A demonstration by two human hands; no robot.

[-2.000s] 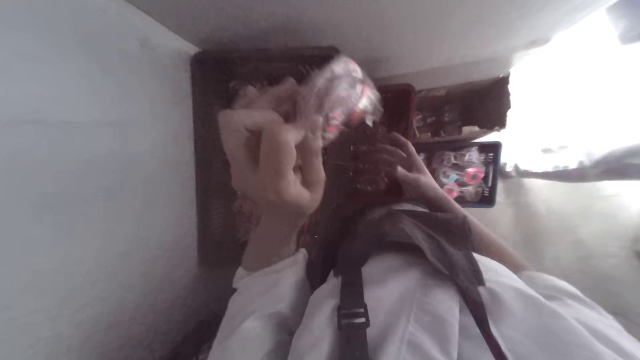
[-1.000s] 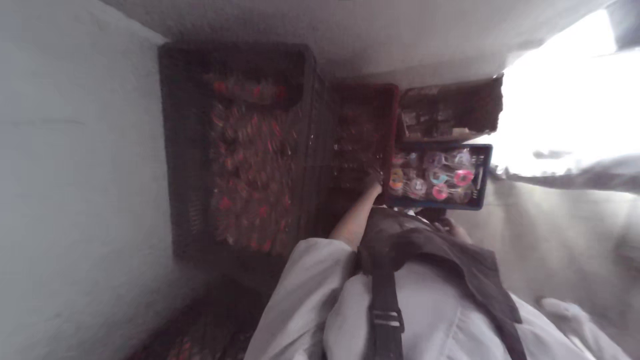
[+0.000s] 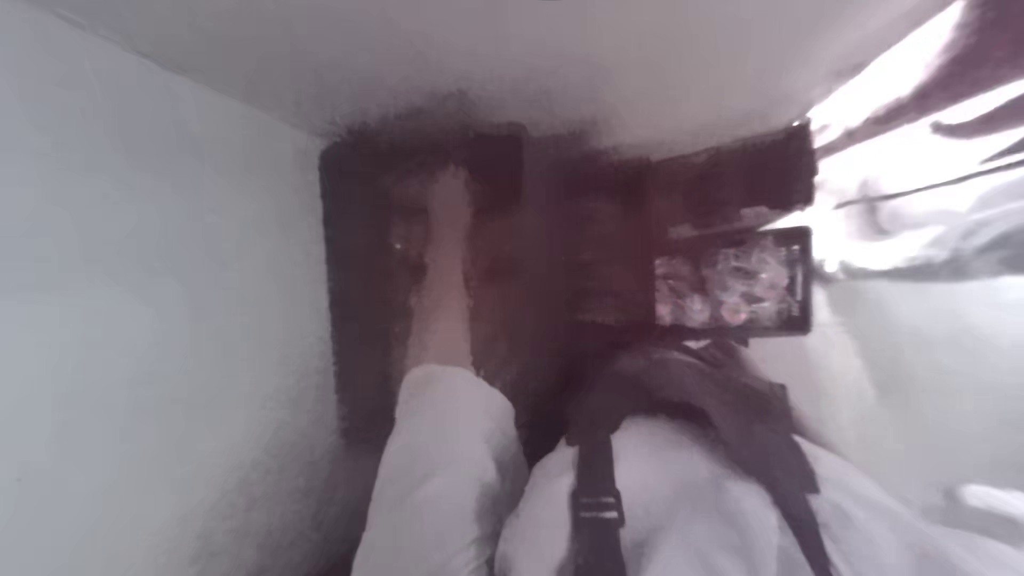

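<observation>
My left arm stretches into a large dark plastic crate at the left. My left hand is a dim blur near the crate's far end, so its fingers and anything in them cannot be made out. Around the forearm, the crate's reddish contents are too blurred to name. My right hand is hidden beyond the dark apron. Small packaged items in clear wrap fill a smaller crate at the right.
A dark red crate stands between the large crate and the small one. Above the small crate lies a dark brown box. Pale walls border the crates at the left and the far side. Bright translucent sheeting shows at the right.
My left hand has moved left from the middle crates into the large crate. Two seconds ago it was raised with a clear-wrapped item. My right hand, visible then, is now hidden.
</observation>
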